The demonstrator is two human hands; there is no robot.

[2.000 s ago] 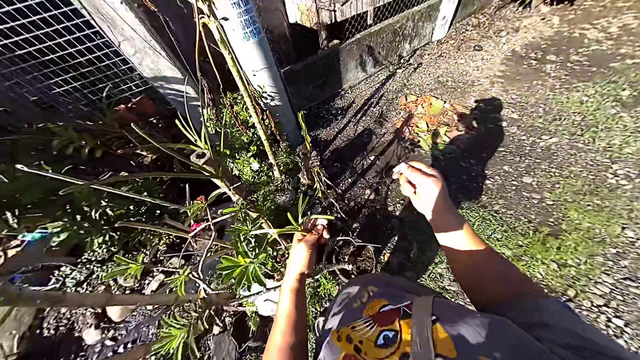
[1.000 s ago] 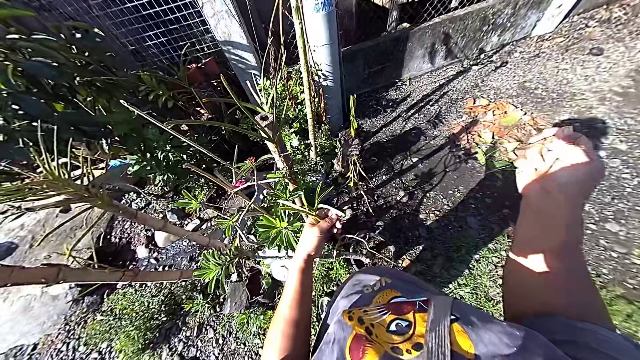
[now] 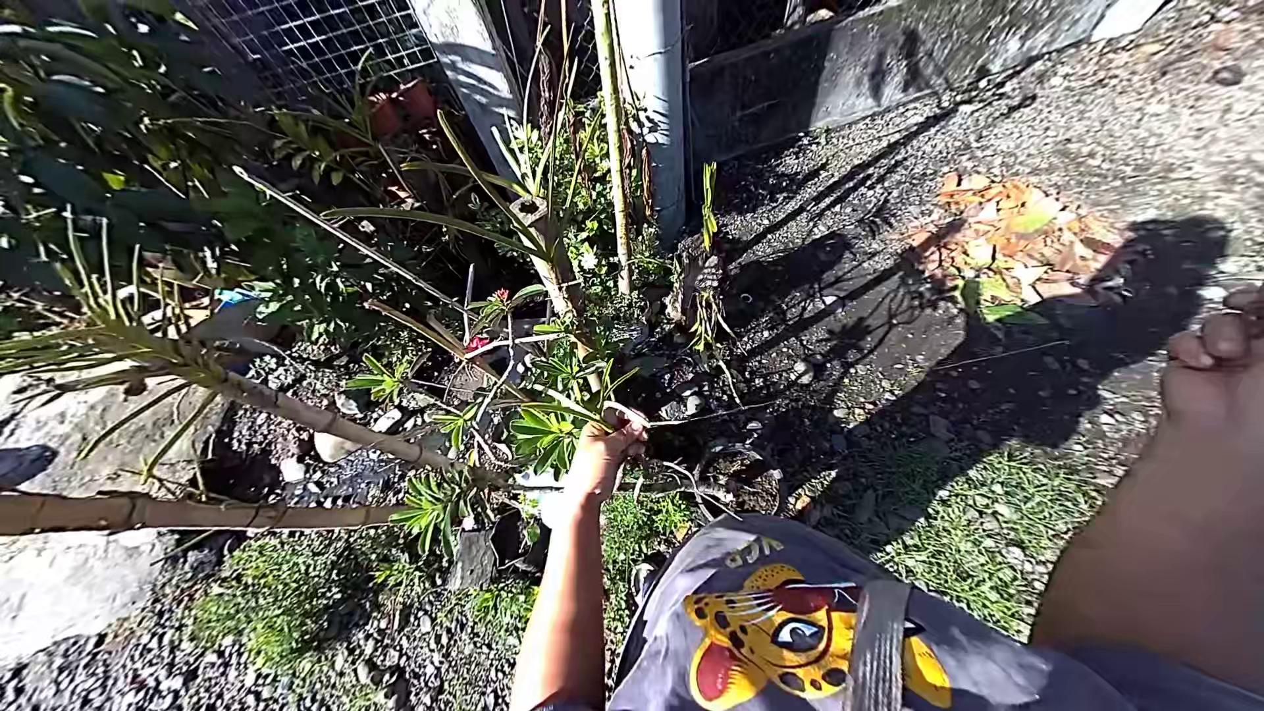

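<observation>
My left hand (image 3: 602, 449) is closed around a thin pale plant stem (image 3: 624, 411), low in front of me, beside the green leaves of a bushy plant (image 3: 545, 434) with small red flowers (image 3: 478, 344). My right hand (image 3: 1224, 360) is raised at the right edge, partly cut off, with its fingers curled; whether it holds anything cannot be told. A thin strand (image 3: 1007, 354) shows to the left of its fingers. Behind the left hand stands a cut plant trunk (image 3: 558, 272).
A pale post (image 3: 652, 109) and a low concrete wall (image 3: 849, 74) stand at the back. Dry leaves (image 3: 1027, 237) lie in a pile on the gravel. Jointed stems (image 3: 197, 514) and a large rock (image 3: 89, 583) are at the left, grass (image 3: 987, 533) at the lower right.
My right hand has moved to the right, away from the plant, to the edge of the view. My left hand stays low by the leafy plant. The view has shifted somewhat.
</observation>
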